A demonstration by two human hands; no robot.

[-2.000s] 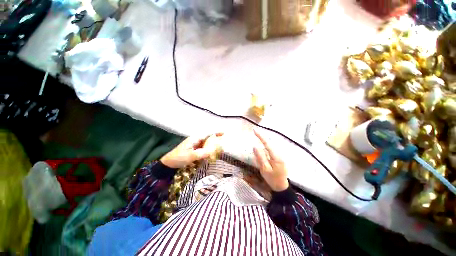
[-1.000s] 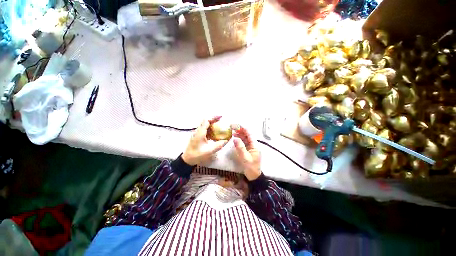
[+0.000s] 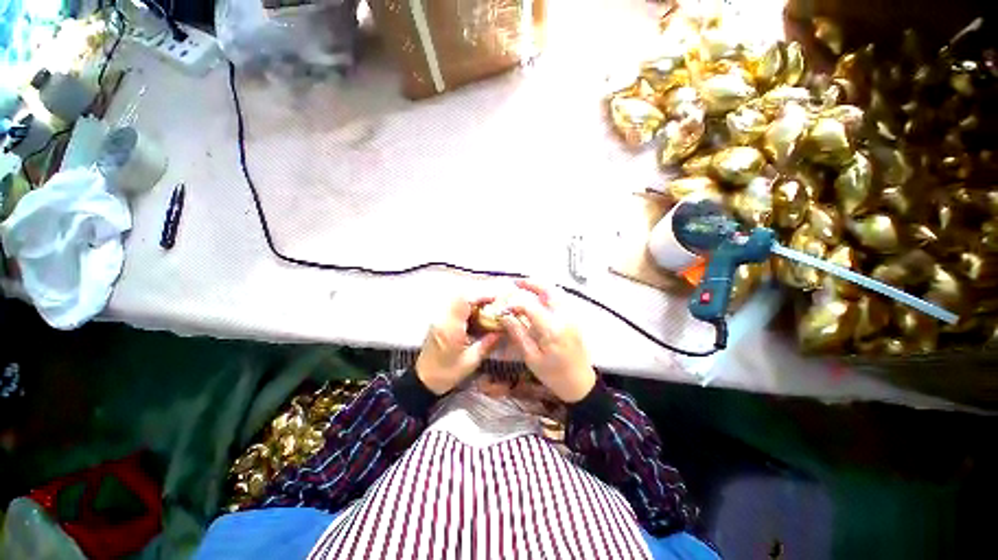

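Observation:
My left hand [image 3: 447, 348] holds a small shiny gold bud piece [image 3: 488, 316] between thumb and fingers, above my lap at the table's near edge. My right hand [image 3: 550, 341] is against the same piece from the right, its fingertips pinched on it. The fingers cover much of the piece. The striped apron [image 3: 482, 501] lies below my hands. More gold pieces [image 3: 741, 120] are heaped on the table at the right.
A teal glue gun [image 3: 719, 279] with a long pale stick rests on a white round holder [image 3: 670, 237] at the right. A black cord [image 3: 383, 270] crosses the table. A brown carton [image 3: 465, 44], crumpled white cloth [image 3: 68, 243] and slim black object [image 3: 172, 216] lie beyond and left.
A second ago my right hand was slightly apart from the gold piece; now its fingers are on it. Both hands are a little lower and closer together. The gold piece came into view after the first frame.

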